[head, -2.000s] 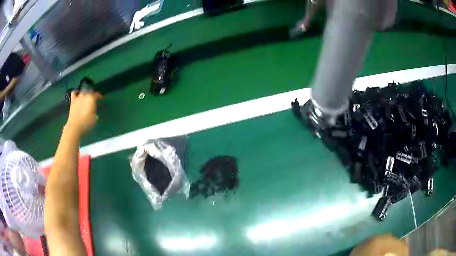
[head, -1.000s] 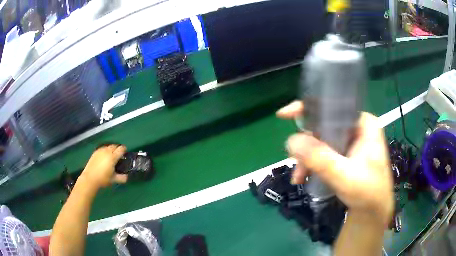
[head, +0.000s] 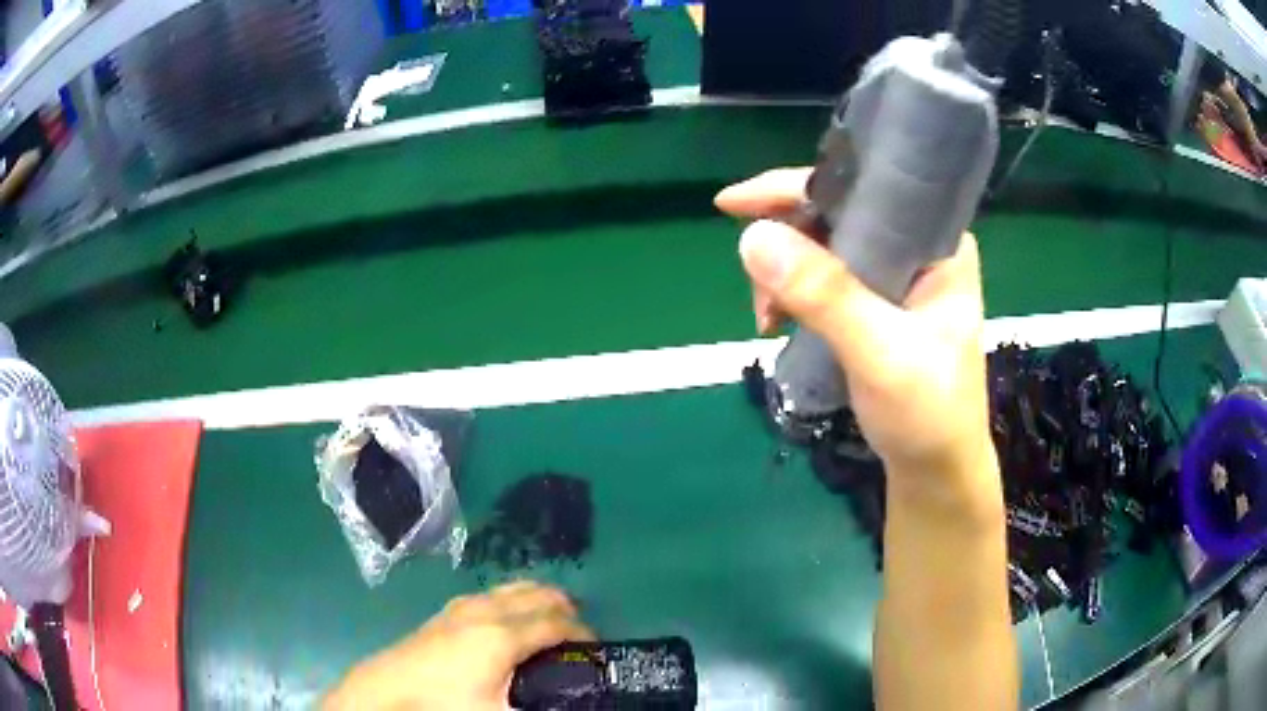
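Note:
My left hand [head: 479, 646] holds a black camcorder-like body [head: 606, 676] at the bottom centre, cut off by the frame's lower edge. My right hand [head: 903, 333] is closed around a large grey electric screwdriver [head: 910, 160], upright and slightly tilted. Its lower end is beside the heap of small black parts [head: 1063, 465]; the bit cannot be made out. A clear plastic bag of black screws [head: 389, 493] lies left of a loose screw pile [head: 546, 517], just above my left hand.
Another black body [head: 199, 285] lies on the green surface beyond the white strip [head: 556, 372]. A red mat [head: 132, 556] and white fan [head: 35, 479] are at left. A purple-rimmed tray [head: 1230, 475] is at far right. Black stacked parts [head: 595, 63] stand at the back.
My left hand has brought the black body from beyond the white strip to the near bottom centre. My right hand has taken hold of the screwdriver. The view has shifted.

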